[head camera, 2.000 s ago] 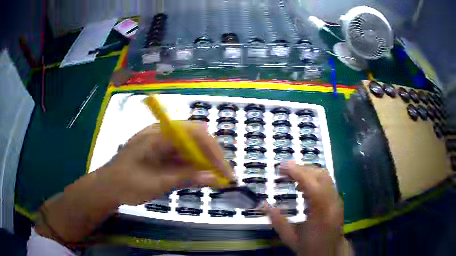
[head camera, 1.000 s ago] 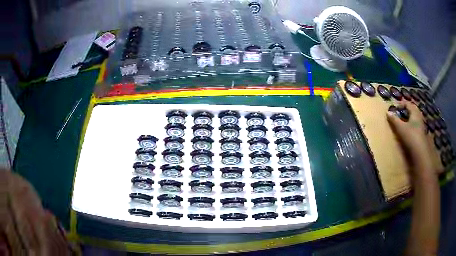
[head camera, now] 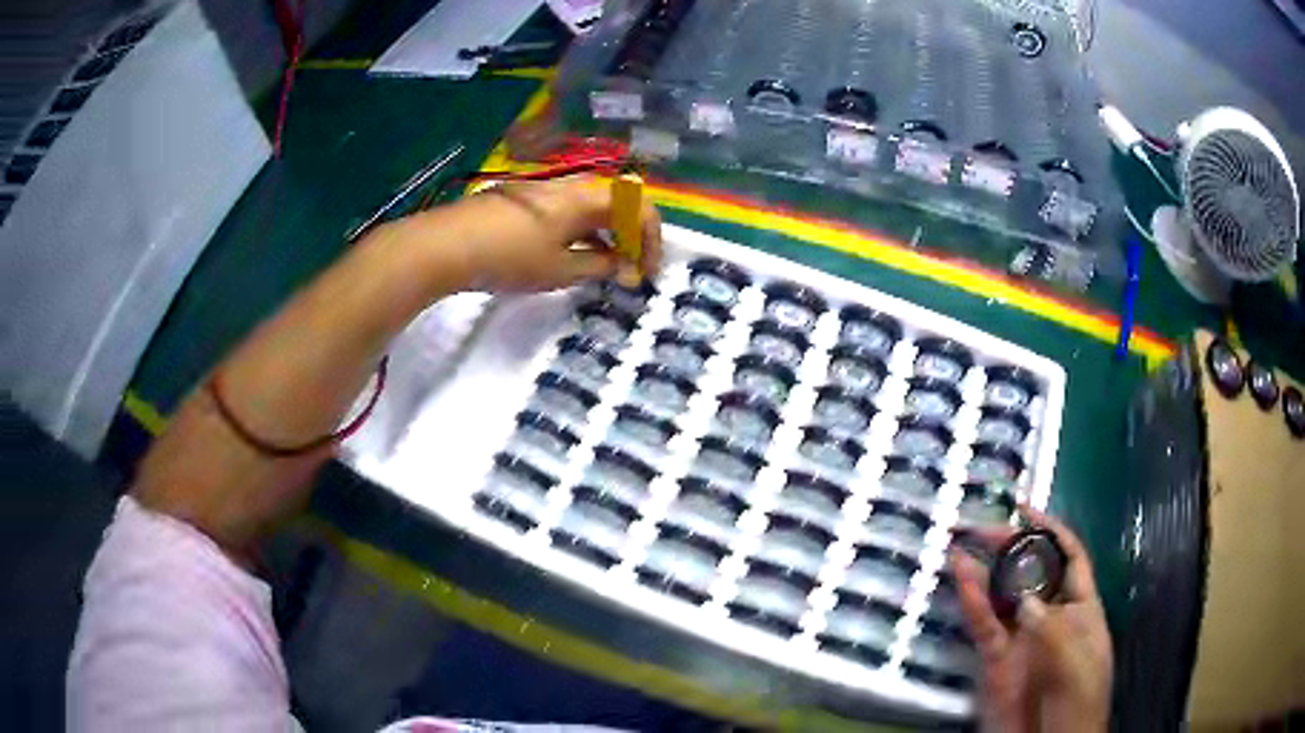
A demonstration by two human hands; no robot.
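Note:
My left hand [head camera: 573,244], at the upper left of the white plastic tray [head camera: 444,430], grips the thick yellow probe [head camera: 627,222]. The probe is nearly upright, its lower end at a dark disc at the top of the leftmost filled column; contact is unclear. Red and dark leads [head camera: 551,168] run behind the hand. My right hand [head camera: 1052,644], over the tray's lower right corner, holds a black-rimmed speaker driver [head camera: 1028,570] in its fingertips, flat face showing. Rows of speaker drivers [head camera: 773,375] stand on edge in the tray's slots.
A clear sorting tray [head camera: 887,86] lies at the back. A white fan [head camera: 1238,193] stands back right. At right, a brown board [head camera: 1259,544] carries dark discs above shiny stacked layers [head camera: 1162,530]. A thin silver rod [head camera: 408,191] lies back left.
The view has turned, so the tray appears tilted. My left hand has come from the lower left to the tray with the yellow probe. My right hand has left the board with a disc.

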